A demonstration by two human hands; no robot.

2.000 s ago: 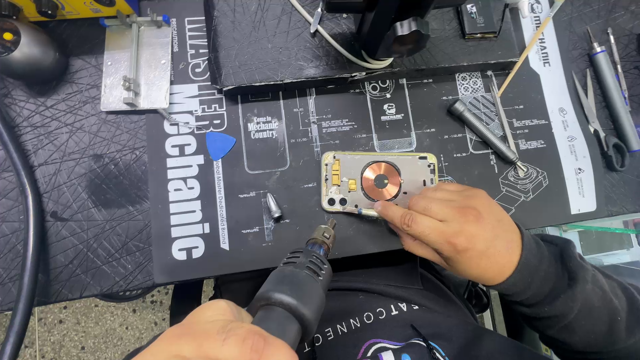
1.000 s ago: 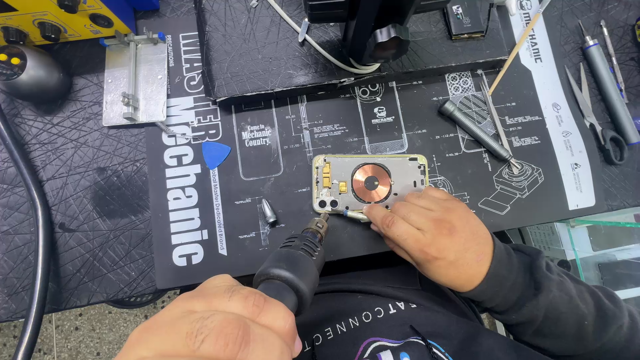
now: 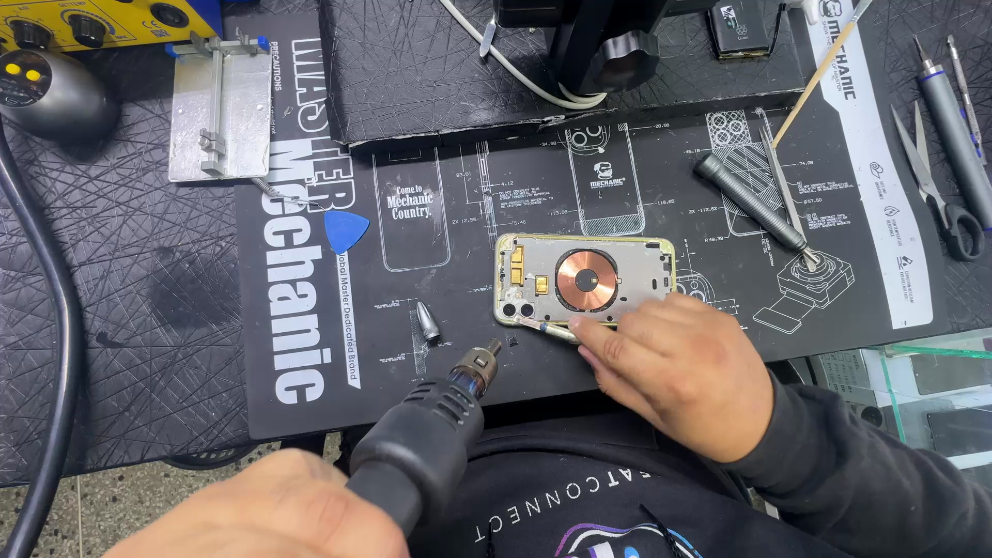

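Note:
My left hand (image 3: 271,508) is closed around the black handle of a hot-air gun (image 3: 430,434); its metal nozzle points up and right toward the near left corner of a phone. That phone (image 3: 639,271) lies on the mat with its inner side up, showing a copper charging coil (image 3: 587,280), gold contacts and two round camera openings. My right hand (image 3: 682,372) rests at the phone's near right edge and grips a thin silver tool (image 3: 556,331). The tool's tip is at the near edge beside the camera openings. My fingers hide part of the tool.
Around the phone lie a metal nozzle (image 3: 427,322), a blue triangular pick (image 3: 346,230), a grey screwdriver (image 3: 750,201), tweezers (image 3: 783,178) and scissors (image 3: 934,186). A metal board holder (image 3: 186,116) stands at the upper left. A black raised platform (image 3: 434,116) spans the back.
The hot-air gun's nozzle has shifted left, away from the phone's corner. The slim tool beneath my right fingers is more exposed along the phone's near edge.

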